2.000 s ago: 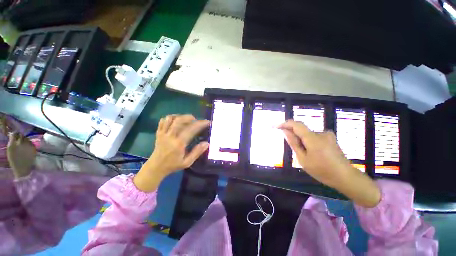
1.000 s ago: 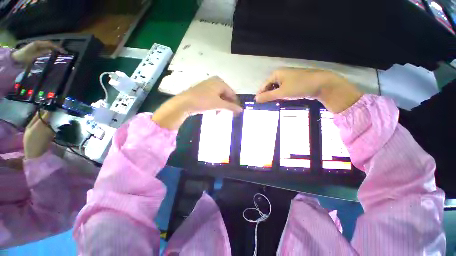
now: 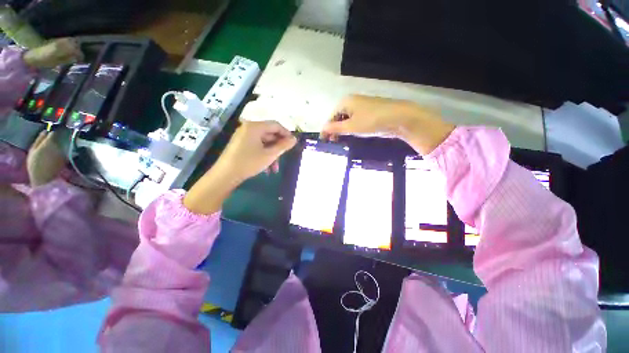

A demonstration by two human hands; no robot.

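A black foam tray (image 3: 276, 238) holds a row of lit smartphones. The leftmost phone (image 3: 318, 186) sits slightly askew beside the second phone (image 3: 367, 210). My left hand (image 3: 252, 155) is at the tray's top left corner, fingertips pinched together. A tiny yellow-green-ended item (image 3: 298, 130) shows beside these fingertips; which hand holds it is unclear. My right hand (image 3: 369, 117) is bent over the leftmost phone's top edge, fingers curled there. My right sleeve hides most of the fourth phone and part of the fifth (image 3: 541, 179).
A white power strip (image 3: 231, 89) with plugs lies left. Beyond it, a neighbour's hands (image 3: 45, 158) are at another phone tray (image 3: 138, 76). A black stack (image 3: 455, 48) stands behind on a pale board (image 3: 283, 83). A white cord (image 3: 362, 300) hangs at the front.
Both hands have gone from the screens to the phones' top edges, then left to the leftmost phone's top. That phone now sits more askew. The camera view has shifted slightly.
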